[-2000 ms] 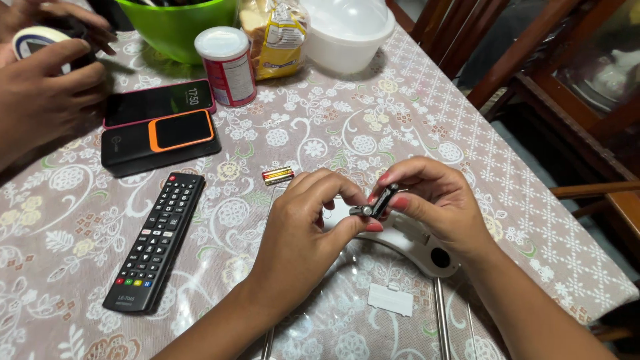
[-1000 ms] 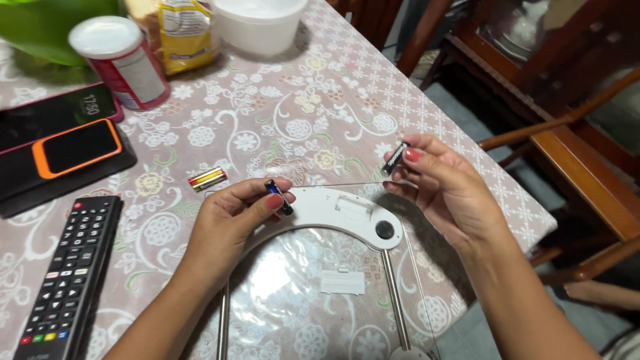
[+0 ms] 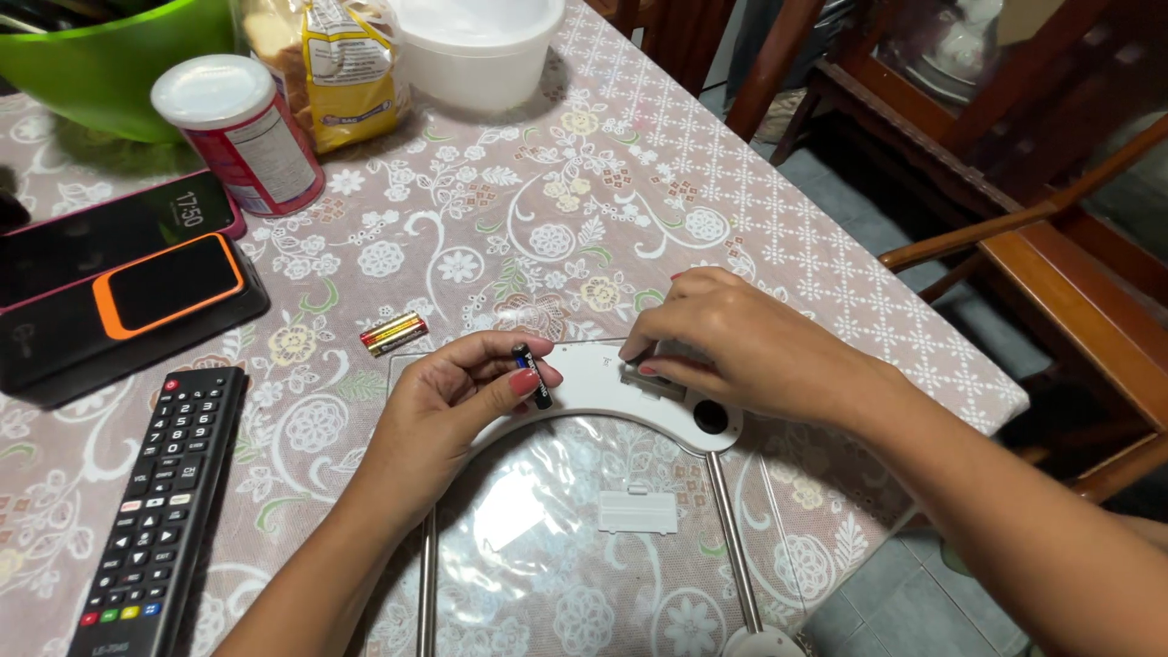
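Note:
Between the thumb and fingers of my left hand [image 3: 479,388] is a dark Panasonic battery [image 3: 532,375]. My right hand [image 3: 721,347] is at the battery compartment [image 3: 659,386] of an overturned glass scale, fingertips down on it; whether they hold a battery there is hidden. The scale's white curved housing [image 3: 584,388] has a round black foot and metal rods [image 3: 735,538] running toward me. On the glass, inside the curve, lies the small white battery cover [image 3: 638,512]. Two gold and red batteries [image 3: 394,334] lie side by side beyond my left hand.
A black remote control [image 3: 164,511] lies at the left. Beyond it are a black case with an orange-rimmed device [image 3: 173,285] and a phone [image 3: 119,237]. A red can [image 3: 242,137], bread bag [image 3: 338,73], white tub [image 3: 484,55] and green bowl [image 3: 100,68] stand farther back. Wooden chairs flank the right edge.
My right hand has moved down to the battery compartment from above the scale, where it held a battery. My left hand still holds its battery. Two seconds ago my hands were together.

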